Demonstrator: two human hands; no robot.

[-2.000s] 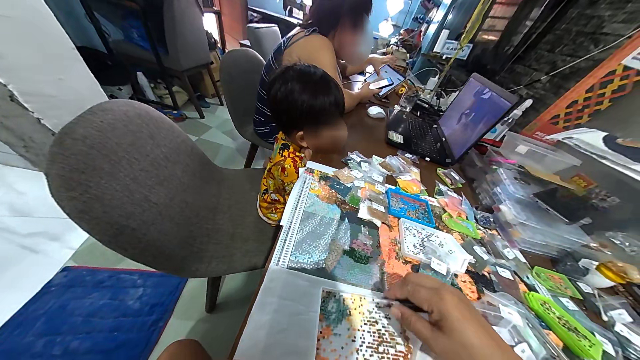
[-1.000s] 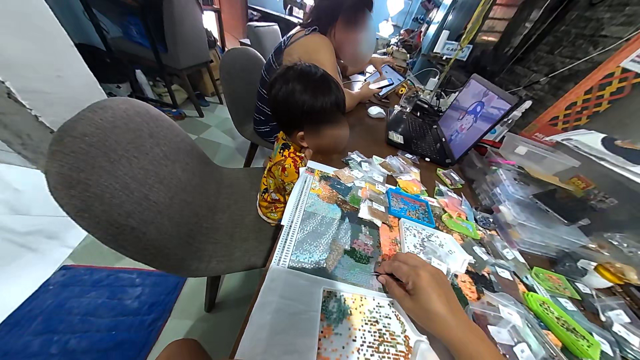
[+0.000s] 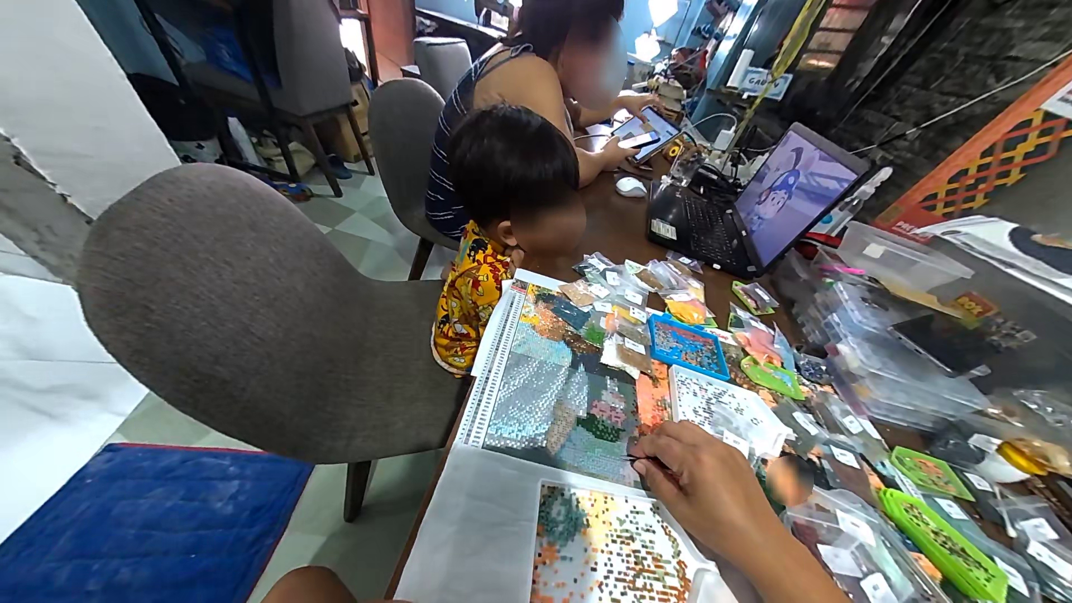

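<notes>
My right hand (image 3: pixel 691 469) pinches a thin dark tool, seemingly tweezers, its tip at the lower right part of a diamond painting canvas (image 3: pixel 536 402). The canvas is partly covered with small coloured drills. Just below the hand, a white tray (image 3: pixel 620 544) holds scattered orange, green, brown and yellow drills. Beyond the hand lie a white tray of dark drills (image 3: pixel 724 406) and a blue tray (image 3: pixel 688 346) of mixed drills. Small labelled plastic bags (image 3: pixel 626 347) rest on the canvas's upper right part. My left hand is out of view.
Green trays (image 3: pixel 942 544), bags and clear plastic boxes (image 3: pixel 896 352) crowd the right side. A laptop (image 3: pixel 754 201) and a white mouse (image 3: pixel 631 187) are further back. A person in patterned yellow clothing (image 3: pixel 477 293) is beside the canvas; another holds devices. A grey chair (image 3: pixel 251 310) stands left.
From two seconds ago to one second ago, my right hand moved from the white tray's upper edge up to the canvas. It is still at the canvas now. The laptop picture has changed.
</notes>
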